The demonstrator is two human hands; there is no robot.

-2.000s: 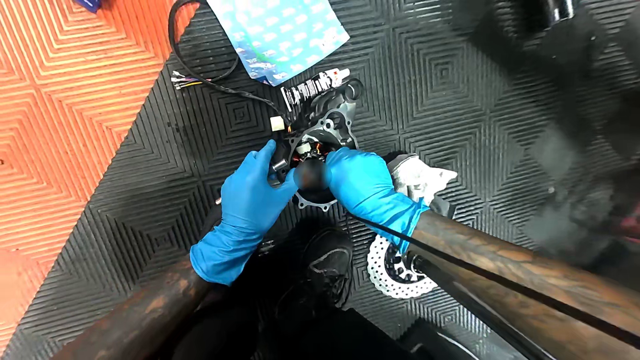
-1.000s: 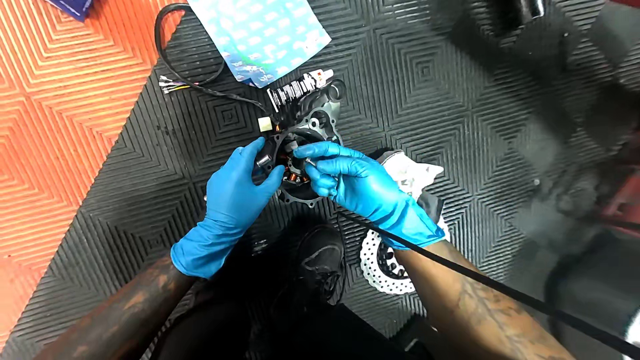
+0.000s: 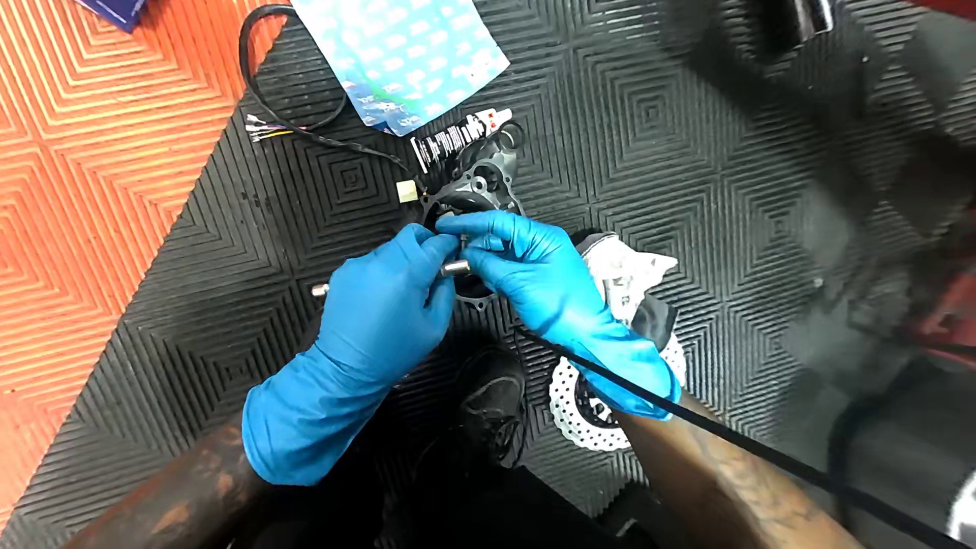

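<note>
My left hand [image 3: 389,297], in a blue glove, is closed around a hand tool with a metal socket end [image 3: 456,268]; most of the tool is hidden by the hand. My right hand [image 3: 526,263], also gloved, pinches a small metal fastener [image 3: 463,242] between thumb and fingers, beside the socket end. Beneath both hands lies a dark metal engine cover [image 3: 494,171] with a scalloped bolt flange; its inside is mostly covered by my fingers. A black cable with a pale connector [image 3: 407,191] runs from the cover's upper left.
A blue and white packet [image 3: 412,57] and a sealant tube [image 3: 457,139] lie above the cover. At right are a crumpled white item [image 3: 621,271] and a perforated brake disc [image 3: 568,408]. A black cord [image 3: 686,415] crosses my right forearm. My shoe [image 3: 492,396] is below.
My right hand has come out of the cover's interior and now meets my left hand above it. The tool's socket end now shows between my hands.
</note>
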